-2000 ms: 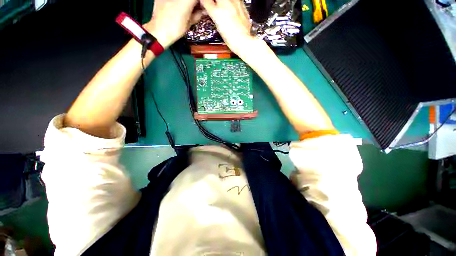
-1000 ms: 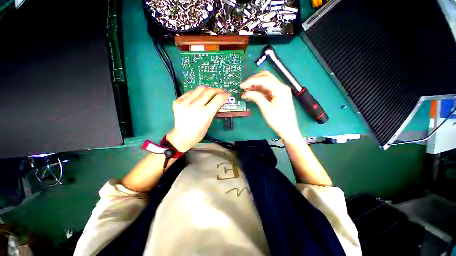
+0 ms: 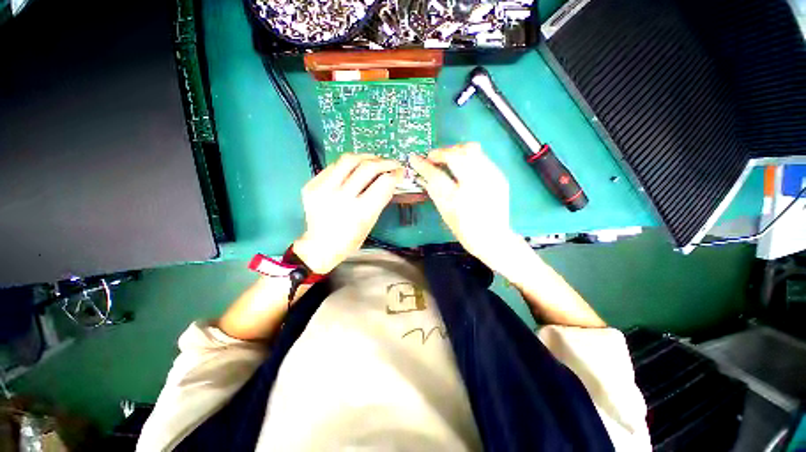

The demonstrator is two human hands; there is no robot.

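Observation:
A green circuit board [image 3: 380, 115] lies in a reddish-brown fixture [image 3: 371, 62] on the green mat. My left hand [image 3: 349, 205] is at the board's near left, its fingertips over the near edge. My right hand [image 3: 468, 196] is at the near right, its fingertips close to the left ones. A small silvery piece [image 3: 410, 177] shows between the fingertips; its shape and which fingers hold it are hard to tell. The hands hide the board's near part.
A black parts tray [image 3: 495, 55] with shiny metal pieces and a round dish [image 3: 309, 40] stands behind the fixture. A torque wrench [image 3: 517, 124] lies at right, beside a black slotted rack [image 3: 654, 115]. A black sheet [image 3: 97, 150] is at left, a cord [image 3: 296, 110] by the fixture.
Both hands came back from the parts tray to the board's near edge. Since a second ago, my right hand has moved slightly left and the fingertips are closer together.

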